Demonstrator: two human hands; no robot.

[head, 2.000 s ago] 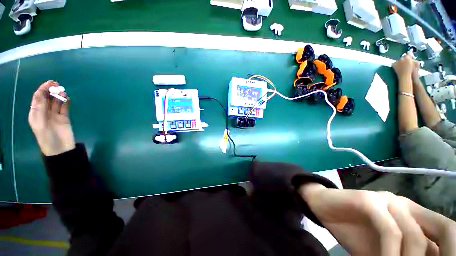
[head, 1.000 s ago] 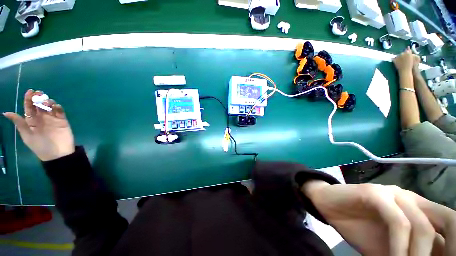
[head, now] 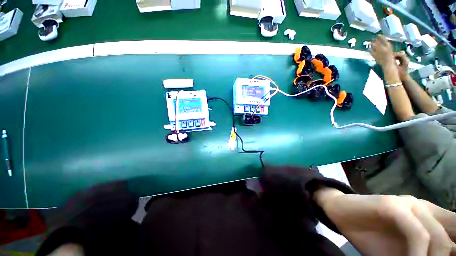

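The left tester (head: 190,107) lies on the green bench with a light-blue screen. A black oval cradle (head: 177,137) with white pieces in it is at its front edge. The right tester (head: 251,95) has a purple-blue screen and coloured wires, with a black cradle (head: 251,119) below it. My right hand (head: 395,220) is large at the lower right, fingers curled and cut off by the edge; what it holds does not show. My left hand is almost wholly out of the picture; only the wrist (head: 67,250) shows at the bottom left.
Orange-and-black parts (head: 320,72) lie right of the testers. A white cable (head: 357,125) runs right. A teal pen (head: 6,152) lies far left. White paper (head: 375,92) lies near another person's arms (head: 397,95). Boxes (head: 362,15) and cases (head: 269,26) stand on the belt.
My left hand, with its white piece, has dropped from above the bench to the bottom edge. My right hand stays low at right. The other person's hands moved left. The boxes shifted on the belt.
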